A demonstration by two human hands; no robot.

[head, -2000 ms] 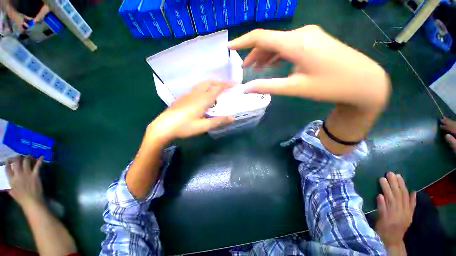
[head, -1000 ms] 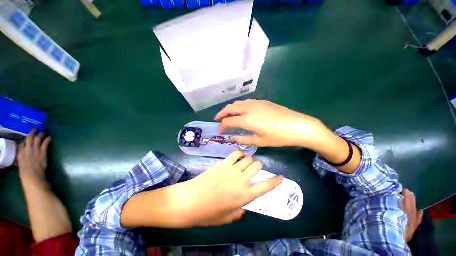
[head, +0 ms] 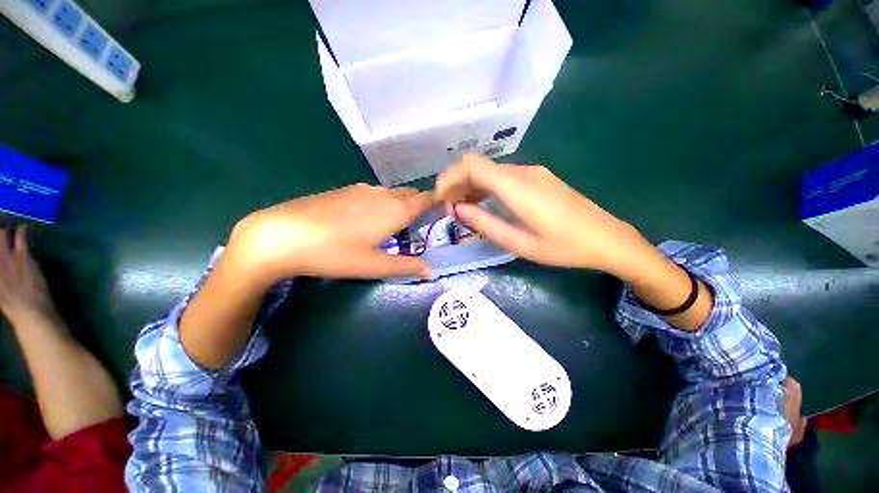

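The open device tray (head: 463, 258), a pale grey oval shell, lies on the green table with dark and red wires and a white part showing inside. My left hand (head: 332, 231) is over its left end, fingers on the rim. My right hand (head: 530, 212) is over its right part, fingertips pinched at the wires. The hands hide much of the inside. The white oval back cover (head: 499, 359) lies flat nearer me, its two round grilles facing up, touched by neither hand.
An open white carton (head: 434, 130) stands just beyond the tray, flaps raised. Blue cartons stand at the left edge (head: 31, 183) and right edge (head: 848, 197). A power strip (head: 77, 43) is at upper left. Another person's arm (head: 58, 342) rests at left; part of a hand shows at lower right.
My left hand has let go of the white cover and moved up to the tray. The cover now lies flat, fully in view. My right hand has closed its fingers at the wires.
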